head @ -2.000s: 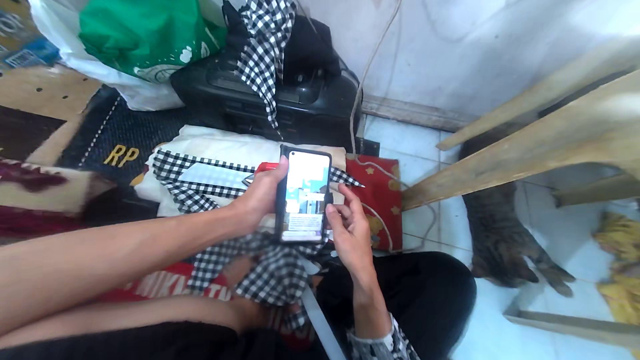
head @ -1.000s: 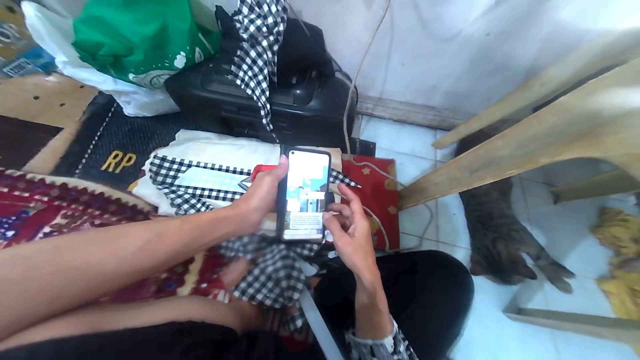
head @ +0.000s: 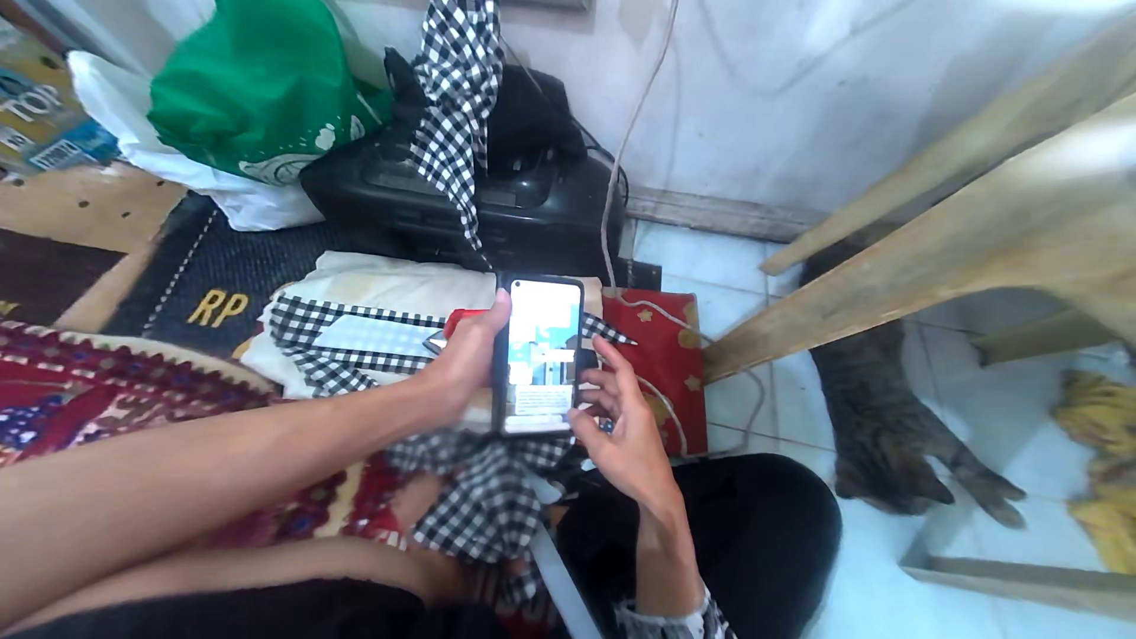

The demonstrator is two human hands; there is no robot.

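Observation:
My left hand (head: 466,355) grips the left edge of a smartphone (head: 541,355) in a dark case, its lit screen facing up. At the phone's lower right edge is my right hand (head: 626,426), fingers curled and fingertips near or touching the case; whether it bears any weight cannot be told. Beneath the phone lie cream cloth (head: 390,275) and black-and-white gingham fabric (head: 302,324) with a pale strip on it. Something red shows beside my left hand. More gingham fabric (head: 497,506) is bunched in front of my body, below the phone.
A black machine case or radio-like box (head: 382,209) stands by the wall with gingham cloth hanging over it. Left of it are green (head: 253,89) and white bags. A red starred sheet (head: 683,373) and a cord lie right. A tabby cat (head: 874,417) lies beneath wooden furniture legs (head: 887,257).
A patterned red textile has come into view at the left since two seconds ago, where a red item with lettering showed near my leg. Both hands stay at the phone.

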